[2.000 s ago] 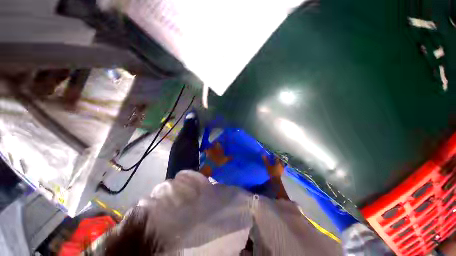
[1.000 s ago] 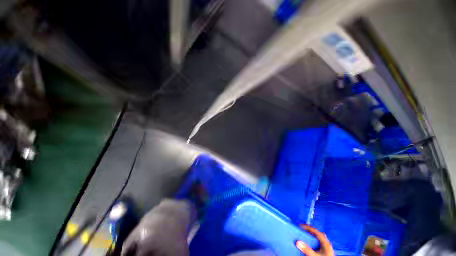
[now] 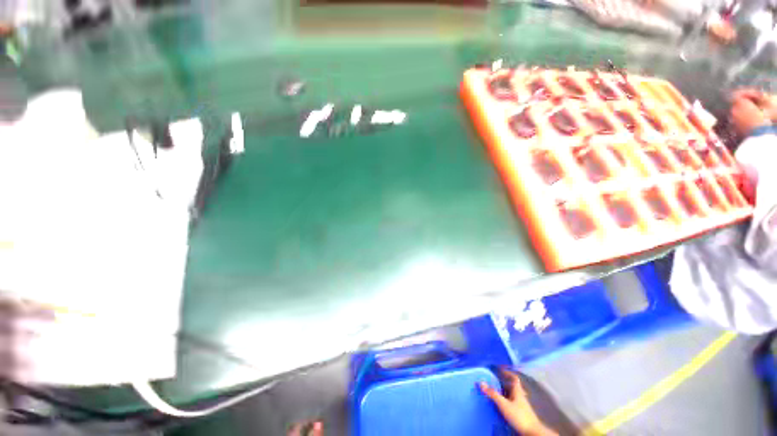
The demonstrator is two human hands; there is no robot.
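Note:
A blue plastic stool [image 3: 430, 404] with a light-blue square top is at the bottom centre, below the bench's front edge, its lower part cut off by the picture's edge. My right hand [image 3: 515, 404] grips the stool's right edge, fingers over the rim. Only the fingertips of my left hand [image 3: 307, 428] show at the bottom edge, left of the stool and apart from it; what it does is hidden.
A red-orange tray [image 3: 528, 213] with rows of dark parts lies on the green bench [image 3: 366, 213] at right. Another person's hand [image 3: 750, 111] and pale sleeve are beyond it. White papers [image 3: 94, 255] lie left, small white strips [image 3: 317, 119] behind. A blue bin [image 3: 558, 319] holds white scraps.
The view has swung from the floor and blue boxes back to the bench, tray and papers. My right hand is still on the stool. My left fingertips now show.

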